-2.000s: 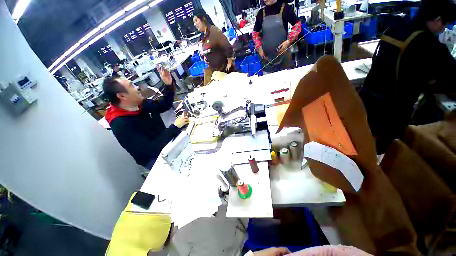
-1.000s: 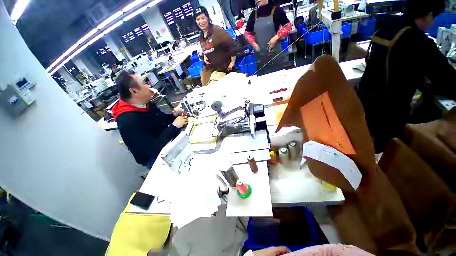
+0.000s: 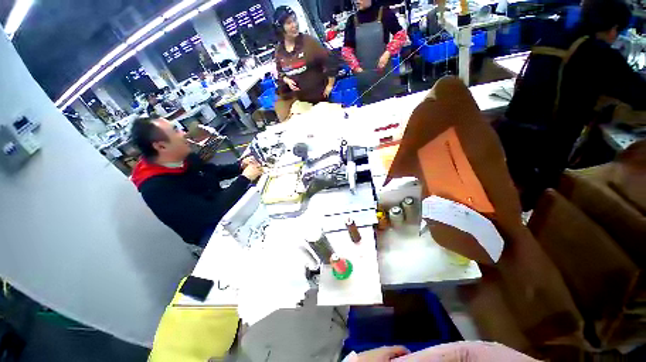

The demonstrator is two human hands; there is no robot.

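Observation:
My right hand shows at the bottom edge, at the end of a pink sleeve. It is cut off by the edge, and its fingers and anything in them are hidden. My left hand is out of the picture. A large brown panel with a rounded top stands upright on the right. An orange piece and a curved white piece lie against it. Overlapping brown bag bodies fill the right side.
A white bench holds a red thread cone with a green base, a brown spool, a phone and a sewing machine. A blue bin stands below. Yellow material hangs lower left. Several people are around the benches.
The view has shifted slightly. The seated person on the left has lowered a raised hand to the bench. The standing person in brown has shifted posture. My right hand has barely moved.

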